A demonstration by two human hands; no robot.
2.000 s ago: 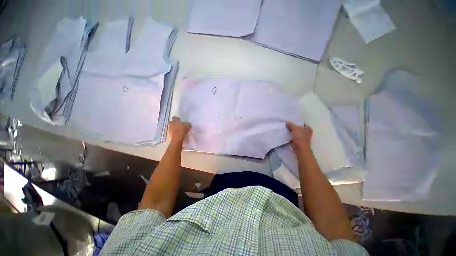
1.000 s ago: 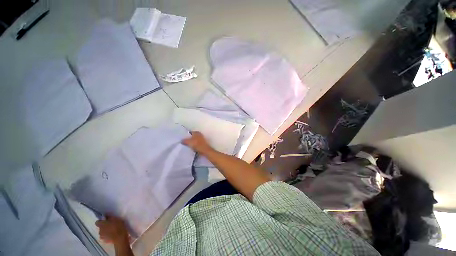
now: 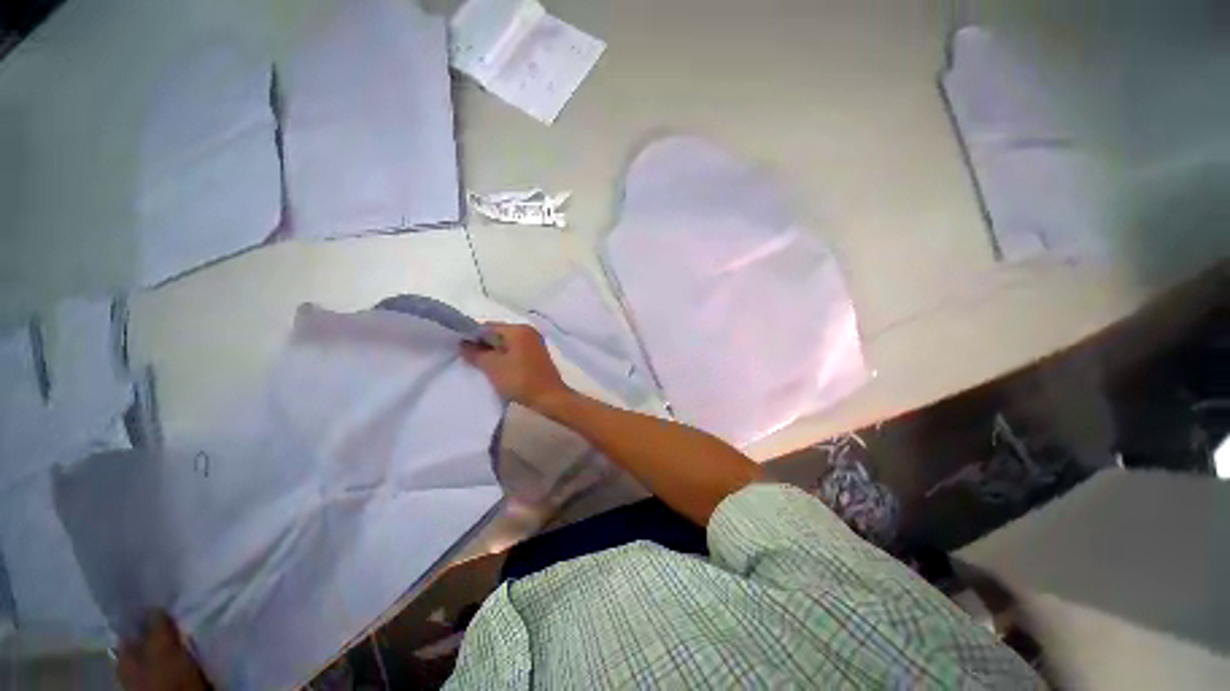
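A large pale lilac-white body panel [image 3: 337,473] with a small drawn circle is in front of me, creased and partly lifted. My right hand [image 3: 515,362] grips its upper right edge, where a darker underside shows. My left hand [image 3: 159,659] is at its lower left corner, near the bottom edge of the picture, with the fingers partly hidden by the cloth. Beneath and right of my right forearm, another pale piece [image 3: 553,459] shows partly in shadow.
A sleeve-shaped piece [image 3: 735,290] lies right of me. Two panel stacks [image 3: 371,122] are at the far left, more plies [image 3: 81,392] at the left edge. A paper slip [image 3: 533,54] and white strips [image 3: 521,208] lie beyond. Another piece [image 3: 1032,155] is far right. Scraps [image 3: 857,493] are on the floor.
The panel has moved left and its upper edge is now raised and folded over at my right hand. My left hand has moved left and down. The view has turned.
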